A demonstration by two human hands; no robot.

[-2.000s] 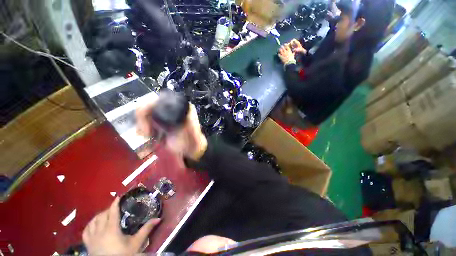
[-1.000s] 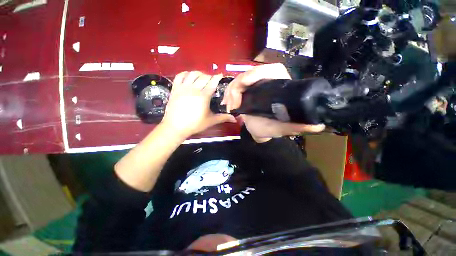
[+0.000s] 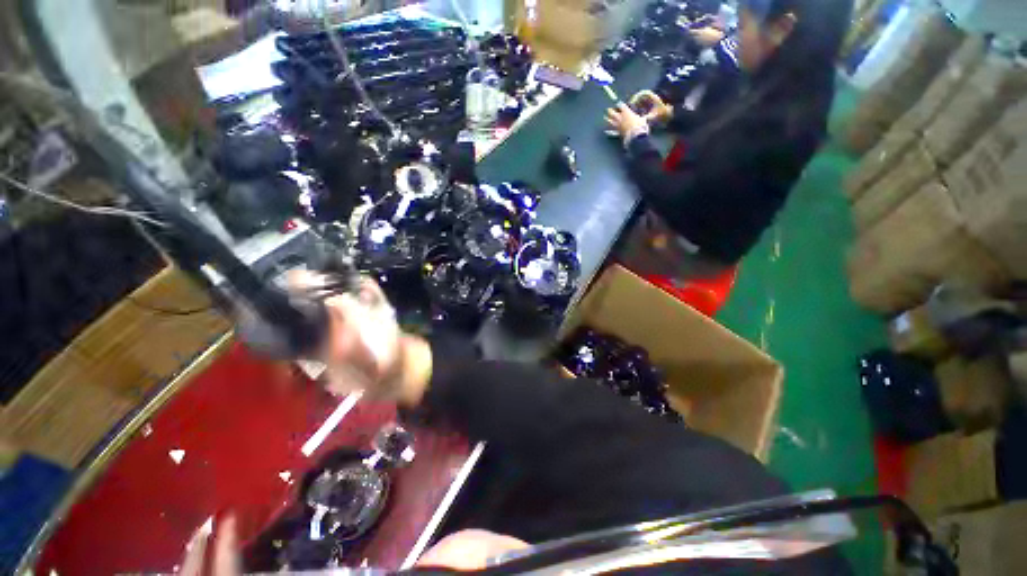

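My right hand point(image 3: 358, 338) is blurred and closed around the thick black electric screwdriver point(image 3: 282, 321), at the near end of the red mat. The screwdriver's tip is hidden or blurred. My left hand point(image 3: 211, 551) is cut off by the bottom edge; only blurred fingers show. A round black housing point(image 3: 347, 495) lies on the red mat point(image 3: 169, 489) just right of those fingers, with a small silvery round part point(image 3: 394, 444) at its upper right. Another dark shape lies below the housing, partly cut off.
A heap of shiny black housings point(image 3: 484, 242) lies beyond my right hand. An open carton point(image 3: 721, 383) with black pieces stands right of my arm. A seated person point(image 3: 732, 146) works at the grey bench point(image 3: 597, 208). Stacked cartons point(image 3: 940, 214) stand at the right.
The view has swung from the mat and my shirt toward the heap and the other person. My right hand, with the screwdriver, is now away from the housing; my left hand has dropped to the bottom edge.
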